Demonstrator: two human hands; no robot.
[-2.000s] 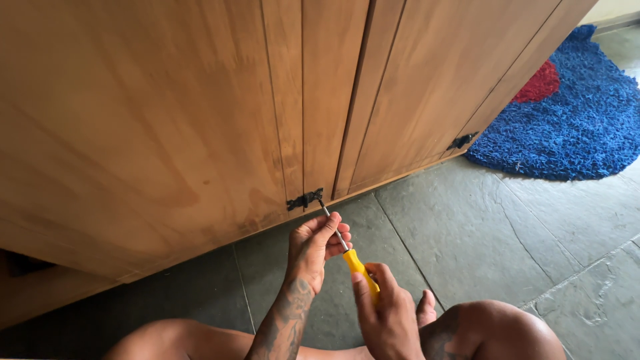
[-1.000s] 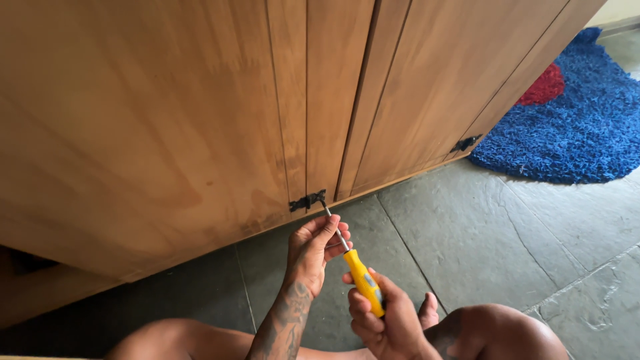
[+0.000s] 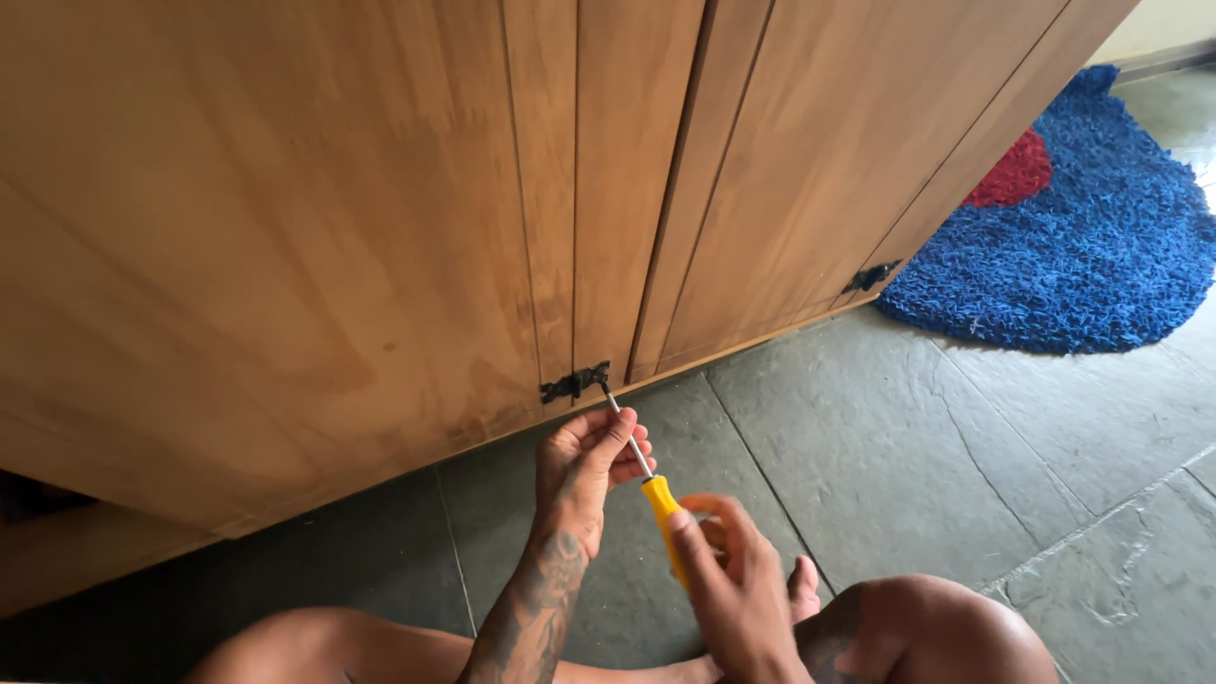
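A screwdriver with a yellow handle [image 3: 661, 503] points up and to the left, its tip at the right end of a black metal hinge [image 3: 575, 382] low on the wooden cabinet [image 3: 399, 237]. My left hand [image 3: 584, 465] pinches the metal shaft between thumb and fingers, close below the hinge. At the yellow handle is my right hand [image 3: 736, 570], thumb against it and the other fingers partly lifted and blurred. Whether a screw sits under the tip cannot be seen clearly.
Another black hinge [image 3: 871, 276] is on the cabinet's lower right. A shaggy blue rug [image 3: 1064, 247] with a red patch lies beside it. Grey stone tiles [image 3: 855, 427] form the floor. My bent legs and a foot are at the bottom.
My right hand's fingers, wrapped around the yellow handle one second ago, are now loosened and partly lifted. My left hand stays on the shaft and the tip stays at the hinge.
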